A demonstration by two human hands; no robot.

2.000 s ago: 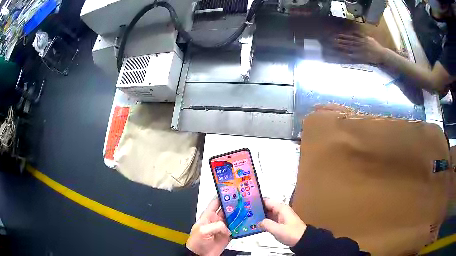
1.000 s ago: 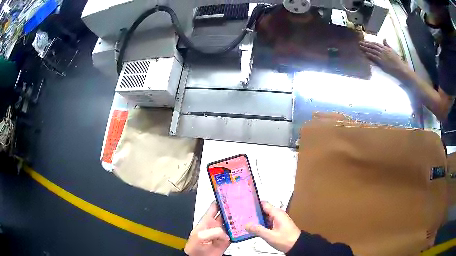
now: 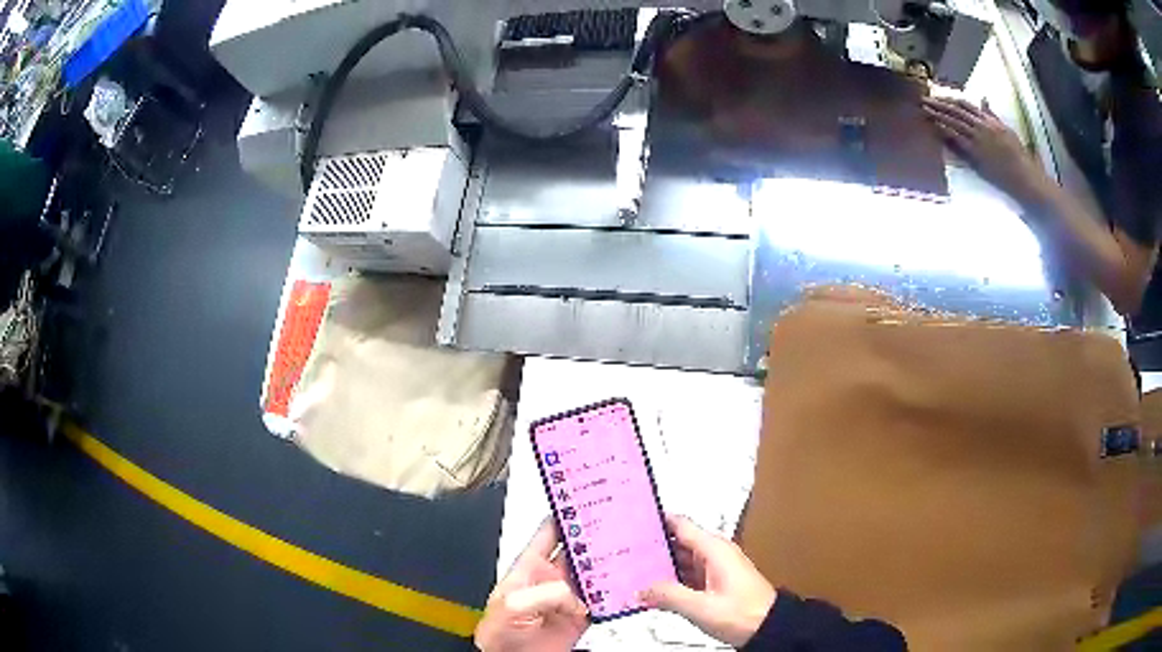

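A smartphone (image 3: 605, 503) with a black edge and a lit pink screen showing a list is held upright over the white table board (image 3: 701, 439). My left hand (image 3: 535, 596) grips its lower left side and is partly cut off by the bottom edge. My right hand (image 3: 714, 583) holds its lower right side, with the thumb over the bottom of the screen. Both hands are bare.
Brown bag panels (image 3: 943, 471) lie at right with a small dark tab (image 3: 1119, 441). Another person's hand (image 3: 981, 134) rests by a darker panel (image 3: 803, 115) under the sewing head. Grey machine bed (image 3: 599, 261), vented box (image 3: 382, 204) and folded beige canvas (image 3: 395, 382) lie ahead and left.
The phone screen has changed from coloured icons to a pink list. The other person's hand has moved right, and the darker panel beneath the sewing head now shows more. My hands still hold the phone.
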